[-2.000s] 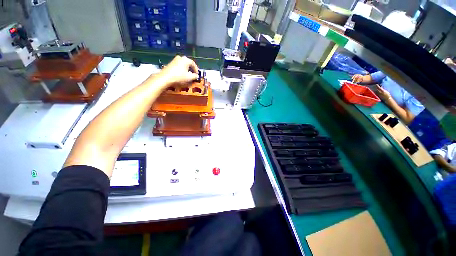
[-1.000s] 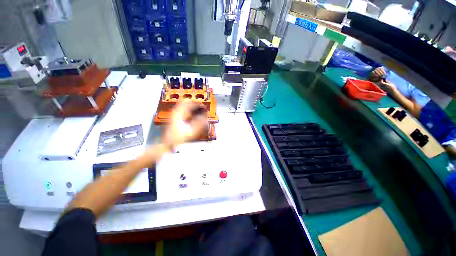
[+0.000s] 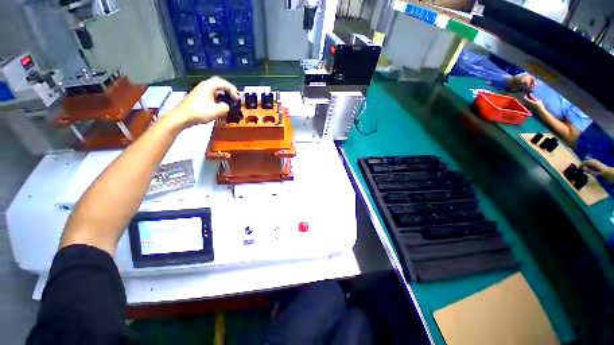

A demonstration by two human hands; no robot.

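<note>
My left hand [image 3: 210,101] reaches over the right orange fixture [image 3: 250,138] from the left. Its fingers are closed on a black cylindrical part [image 3: 233,108] at the fixture's left end; whether it sits in a hole is hard to tell. Two more black parts [image 3: 259,101] stand upright in the back row. Two round front holes [image 3: 260,120] show open. The silver clamp plate [image 3: 172,176] lies flat on the white machine, partly behind my forearm. My right hand is out of the picture.
The left orange fixture [image 3: 104,111] carries a metal plate. The touchscreen [image 3: 172,236] and red button [image 3: 303,227] are on the front panel. The black foam tray [image 3: 437,215] and cardboard [image 3: 498,313] lie at right. Another person's hands are beyond the red basket [image 3: 501,108].
My left hand has moved from the fixture's right side, past its front, to its left end. The clamp plate, hidden two seconds ago, now shows partly. The view has shifted slightly.
</note>
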